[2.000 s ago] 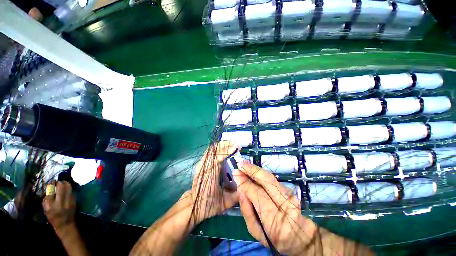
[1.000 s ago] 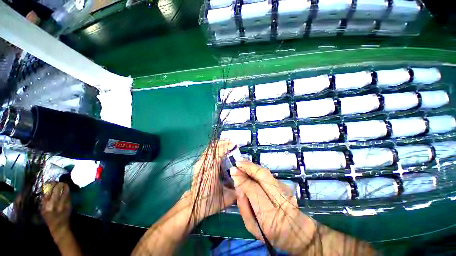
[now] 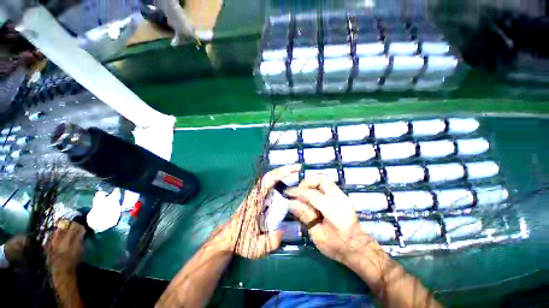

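My left hand (image 3: 256,213) holds a white plastic unit (image 3: 276,210) with a dark end, above the lower left corner of the clear tray. My right hand (image 3: 325,210) is at the unit's right side, its fingertips close together near the dark end. Whether the right fingers grip anything is hidden. The blister tray (image 3: 522,228) lies on the green bench with rows of white units in its pockets. Dark hair strands cross the view over my left hand.
A black heat gun (image 3: 135,165) is at the left, nozzle to the upper left. A white post (image 3: 90,69) stands behind it. Stacked trays (image 3: 355,66) sit beyond the green ledge. Another person's hands (image 3: 65,243) are at the lower left, near a white cloth-like patch (image 3: 104,210).
The view has shifted, so the bench things sit lower. My left hand has turned the unit, showing more of its white face. The thin dark stick at my right hand no longer shows.
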